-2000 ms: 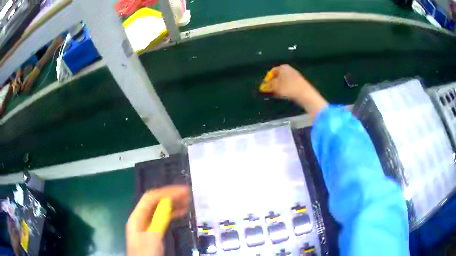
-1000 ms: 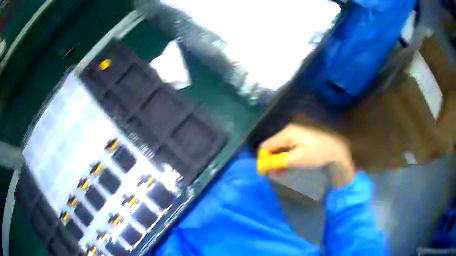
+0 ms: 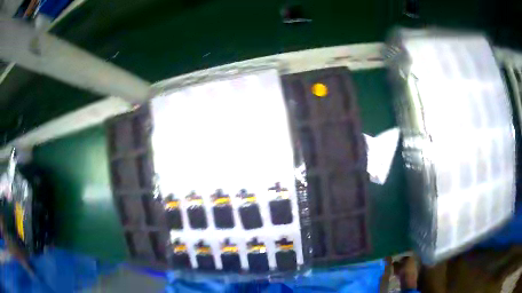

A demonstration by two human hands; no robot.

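Note:
A whitish blister tray (image 3: 223, 134) lies in front of me, with two rows of black display modules (image 3: 224, 215) with gold-yellow tabs in its near part. Its far part is washed out by glare. A black foam tray (image 3: 332, 137) with square pockets and a round yellow sticker shows beneath it on both sides. A small, blurred skin-toned patch that may be my right hand (image 3: 407, 273) shows at the bottom edge, right of the blue clothing; its fingers and anything in them cannot be made out. My left hand is not in view.
A tall stack of blister trays (image 3: 472, 137) stands at the right, with a white scrap (image 3: 380, 154) beside it. The dark green belt (image 3: 229, 28) runs behind a pale rail. A pale post (image 3: 74, 63) slants in at upper left. Brown carton (image 3: 463, 272) shows below right.
The view has swung left and up from the lap and carton to the bench. The right hand, plain beside the lap a second ago, is now at most a blurred patch at the bottom edge.

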